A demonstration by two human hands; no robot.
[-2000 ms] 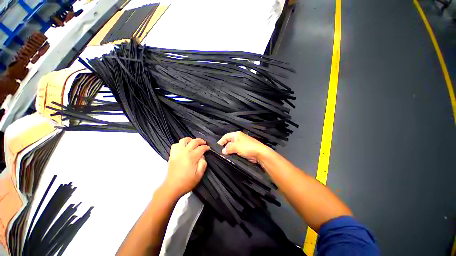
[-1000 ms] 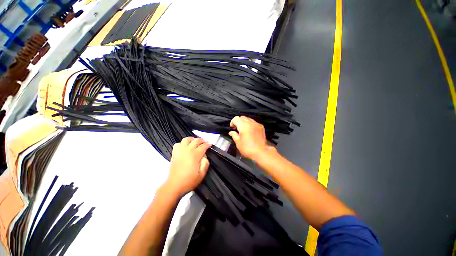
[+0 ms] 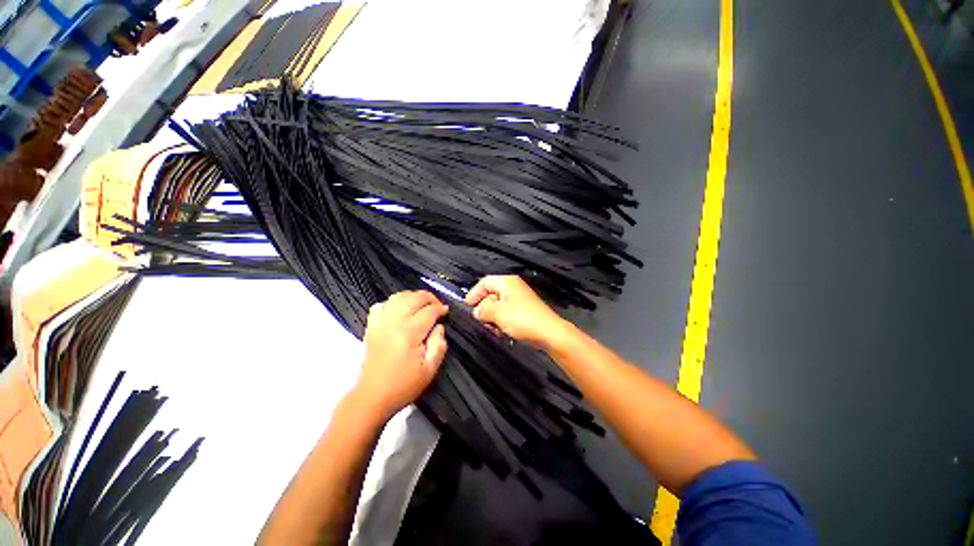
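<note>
A thick bundle of long black strips [image 3: 320, 203] lies crossed on the white table cover. One part fans to the right over the table edge, and another runs down toward my dark-clothed lap. My left hand [image 3: 404, 347] is closed on the upper side of the lower part of the bundle. My right hand [image 3: 513, 309] is just right of it, fingers curled at the bundle's right side. Its fingertips are partly hidden, and I cannot tell whether they pinch a strip. A thin white gap shows between the two parts of the bundle, above my hands.
Stacked tan-topped panels [image 3: 69, 288] stand left of the bundle. Loose black strips [image 3: 123, 464] lie at lower left. A row of black strips [image 3: 280, 45] lies on a tan board beyond. Brown parts [image 3: 53, 117] and a blue rack [image 3: 59, 41] are at upper left. A yellow floor line [image 3: 705, 235] runs at right.
My right hand moved out to the right, then came back down and left beside my left hand. The white gap between them opened and narrowed again. My left hand stays in place.
</note>
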